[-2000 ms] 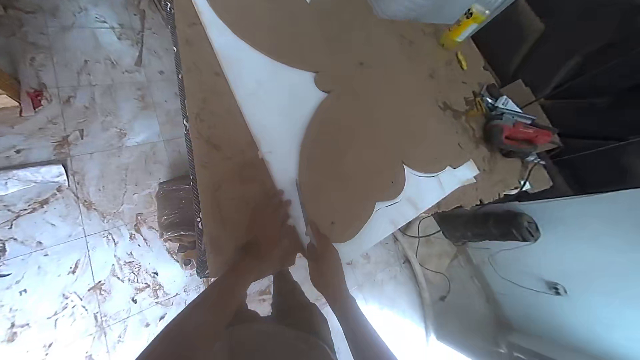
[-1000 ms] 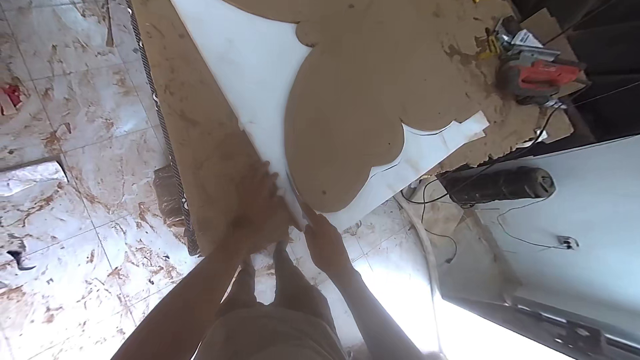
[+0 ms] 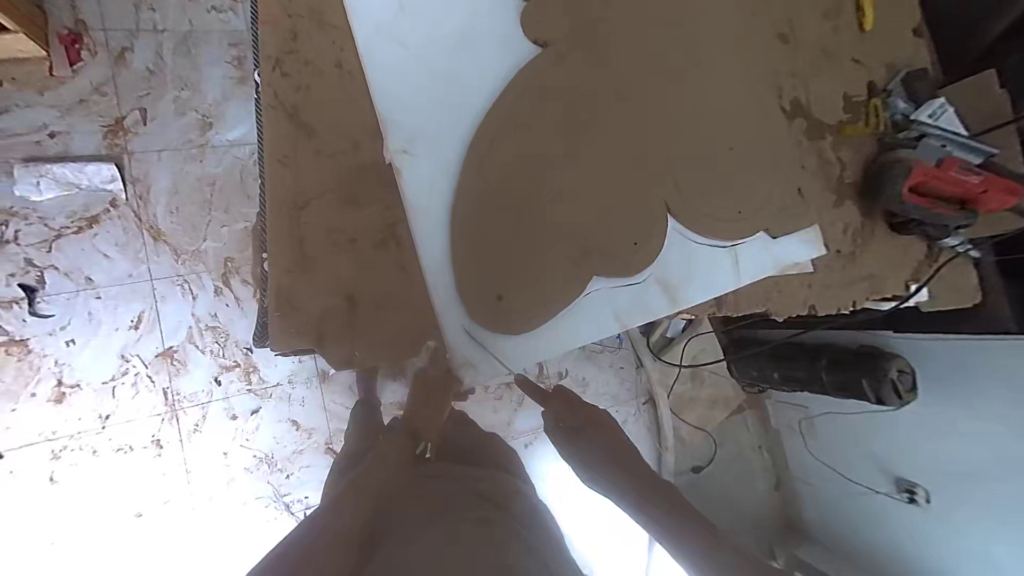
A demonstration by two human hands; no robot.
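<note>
A large white sheet (image 3: pixel 432 136) lies on the brown board of the table, under a brown panel with a scalloped edge (image 3: pixel 576 184). My right hand (image 3: pixel 564 404) is closed on the handle of a thin-bladed tool (image 3: pixel 492 350), perhaps a knife. Its blade slants up and left over the sheet's near corner, close to the panel's rounded end. At the table's near edge, my left hand (image 3: pixel 432 380) is beside that same corner, blurred, and its fingers cannot be made out clearly.
A red power tool (image 3: pixel 956 188) with a black cable stands at the right of the table, near yellow-handled tools (image 3: pixel 874 116). Below it, a dark cylinder (image 3: pixel 824 372) lies by the pale wall. My legs are close to the near edge. Scraps litter the tiled floor (image 3: pixel 96 264).
My right hand has moved away from my left hand, to the right. The thin blade now shows between my right hand and the panel.
</note>
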